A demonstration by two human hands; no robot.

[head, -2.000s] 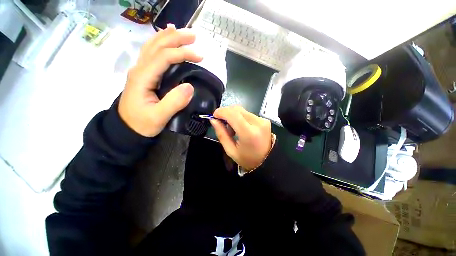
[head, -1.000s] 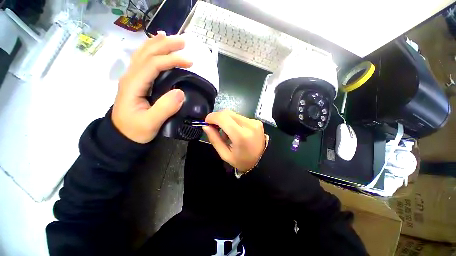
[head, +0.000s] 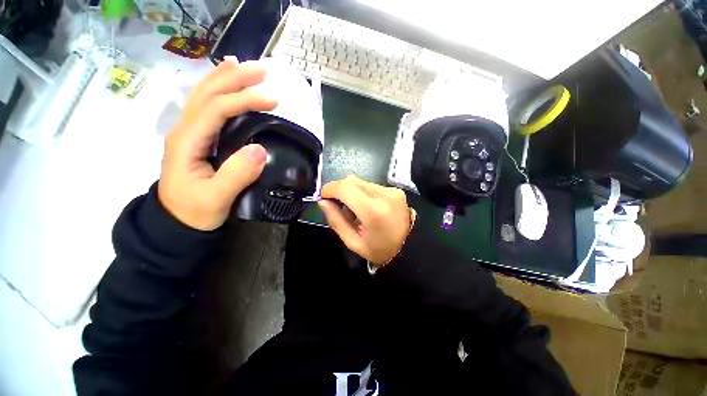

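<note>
My left hand (head: 203, 151) grips a PTZ camera (head: 291, 158) with a white housing and glossy black ball head, thumb on the ball. The slot and grille at the ball's lower side face me. My right hand (head: 368, 216) pinches a small thin tool (head: 312, 199), perhaps tweezers, mostly hidden by the fingers. Its tip shows just right of the grille; whether it touches the ball I cannot tell. A second PTZ camera (head: 459, 155) stands to the right, its ring of LEDs showing, with a small purple piece (head: 448, 217) sticking out below.
A keyboard (head: 356, 58) and bright monitor (head: 527, 31) are behind. A yellow tape roll (head: 543, 110), black container (head: 624, 135) and white mouse (head: 532, 212) are at right. White sheets (head: 54, 224) lie at left. A cardboard box (head: 566, 317) is below the bench's right edge.
The tool has come away from the slot, a little to the right. My left hand still holds the camera. The whole view has shifted slightly, with things appearing further left.
</note>
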